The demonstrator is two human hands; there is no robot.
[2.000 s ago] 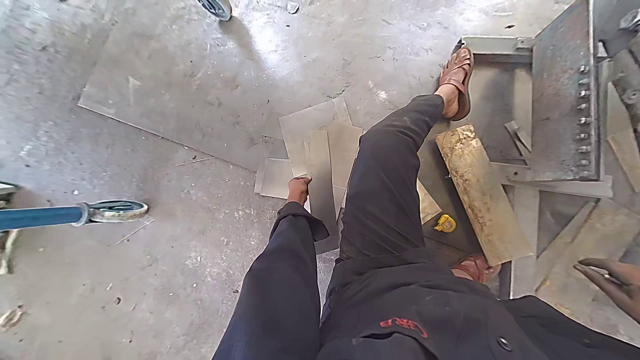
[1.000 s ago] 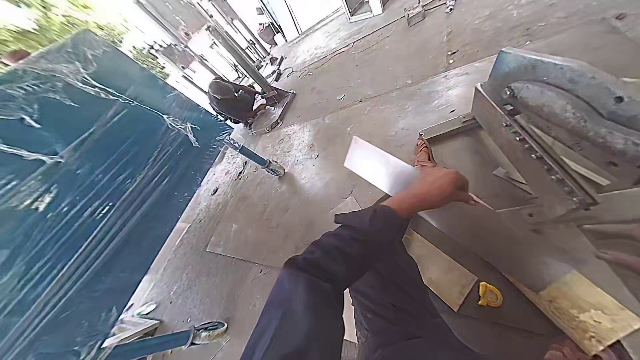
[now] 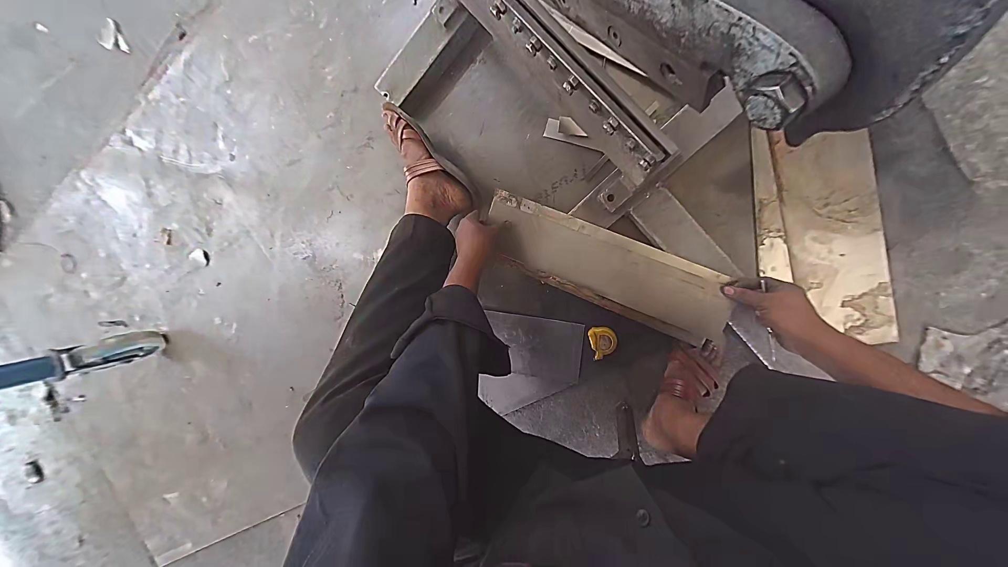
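Note:
A long rectangular sheet-metal strip (image 3: 610, 264) with brownish stained edges lies between my hands, in front of a heavy metal lever shear (image 3: 579, 94) that has a row of bolts. At the strip's left end, my left hand (image 3: 474, 242) grips the edge, close to my sandaled foot. My right hand (image 3: 776, 309) holds the right end, thumb on top; a thin dark object, too small to name, shows by its fingers. Below the strip, a yellow tape measure (image 3: 602, 343) rests on the floor, touched by neither hand.
Stained sheet-metal pieces (image 3: 839, 236) lie at the right. A grey sheet piece (image 3: 543, 346) is beside my left sleeve. The shear's base frame (image 3: 429, 55) stands by my foot, and its lever with a large bolt (image 3: 776, 101) overhangs the upper right. A blue bar with a metal end (image 3: 110, 353) is at left.
My left hand, on a grey plate by the loose sheets two seconds ago and farther forward one second ago, now grips the stained strip. My right hand has come onto its other end.

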